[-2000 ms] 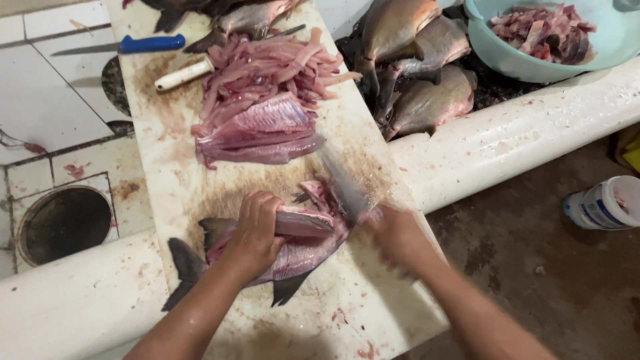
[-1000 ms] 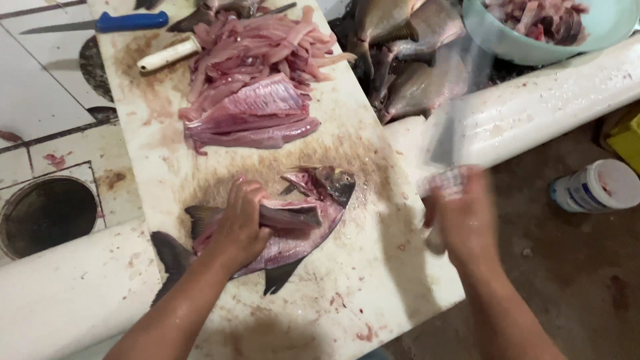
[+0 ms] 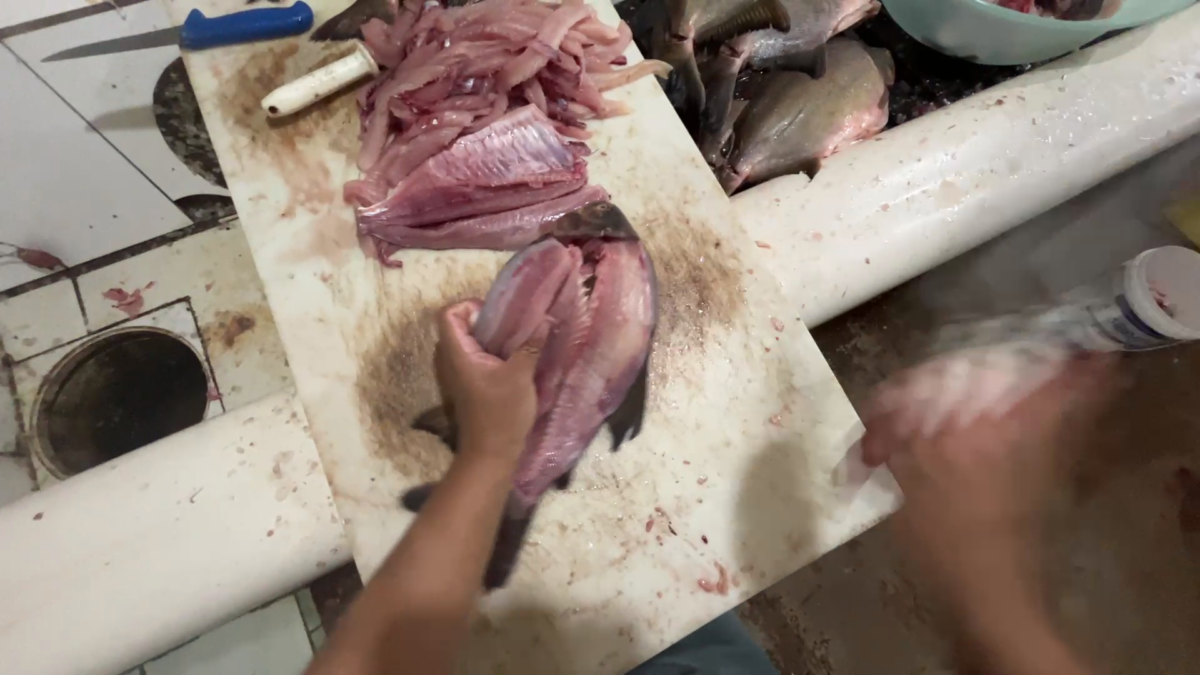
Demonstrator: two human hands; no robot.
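Note:
A partly filleted fish [image 3: 600,347] lies on the white cutting board [image 3: 712,525], its head toward the pile of flesh and its tail toward me. My left hand [image 3: 492,384] grips a slab of flesh at the fish's left side. Right of the board, over the floor, my right hand [image 3: 975,422] is strongly blurred; it is closed around a knife, whose pale handle end shows and whose blurred blade points right. Pink fish strips [image 3: 497,66] and a wide fillet [image 3: 487,183] lie just beyond the fish's head.
A blue-handled knife [image 3: 246,25] and a white handle [image 3: 319,82] lie at the board's upper left. Whole fish [image 3: 811,108] and a green basin [image 3: 1003,33] are beyond a white rounded ledge [image 3: 984,169]. A white bucket [image 3: 1167,295] stands right; a round hole [image 3: 122,398] is left.
The fish has turned from lying crosswise, head right, to pointing away from me, with my left hand on it. My right hand, over the fish two seconds ago, is now off the board's right side.

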